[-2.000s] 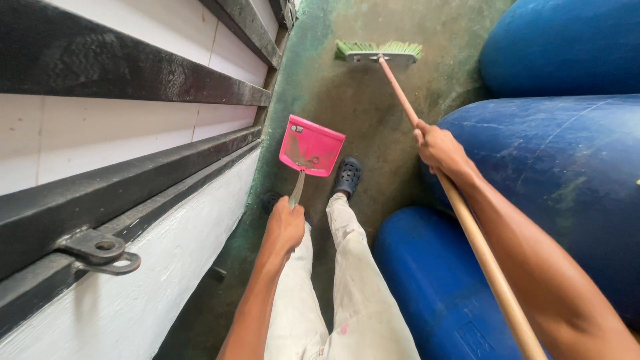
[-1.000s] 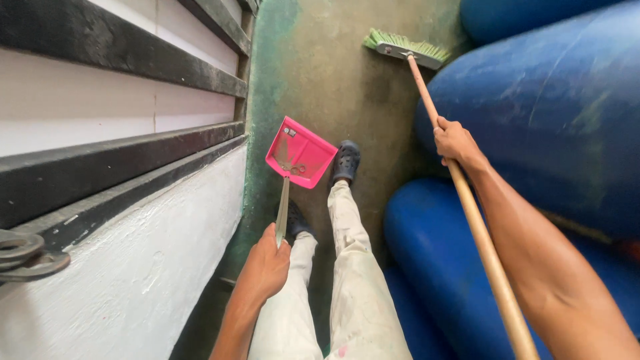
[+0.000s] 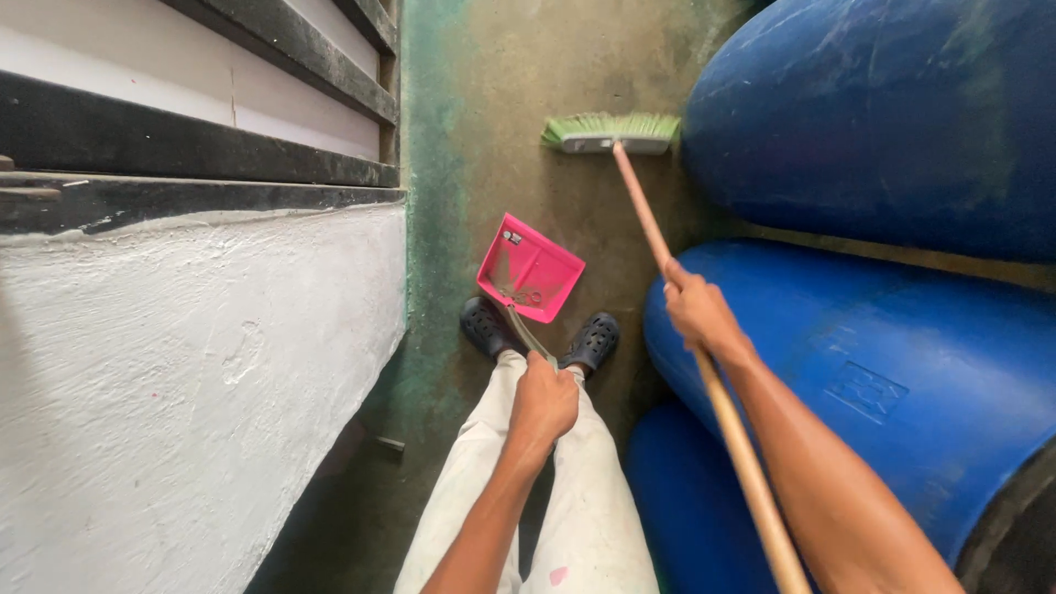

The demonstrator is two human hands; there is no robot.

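Note:
My left hand [image 3: 544,398] grips the handle of a pink plastic dustpan [image 3: 554,266], whose pan lies in front of my dark clogs with dirt and small ring-like bits of debris near its handle side. My right hand [image 3: 705,312] is closed around the wooden handle of a push broom [image 3: 612,143]. The broom's green bristles point away from me, and its head is ahead of the dustpan and slightly to the right, apart from it. The right end of the bristles is close to a blue plastic drum.
Several large blue plastic drums [image 3: 833,346] line the right side. On the left stands a low white wall [image 3: 198,355] with black bars [image 3: 190,124] above it. A small flat piece [image 3: 390,444] lies by the wall's foot. The concrete floor [image 3: 577,58] has green paint along its left edge.
The view has shifted forward along the floor. The broom head has swung from a slant to nearly straight across. My feet, one ahead of the other earlier, now stand about level behind the dustpan.

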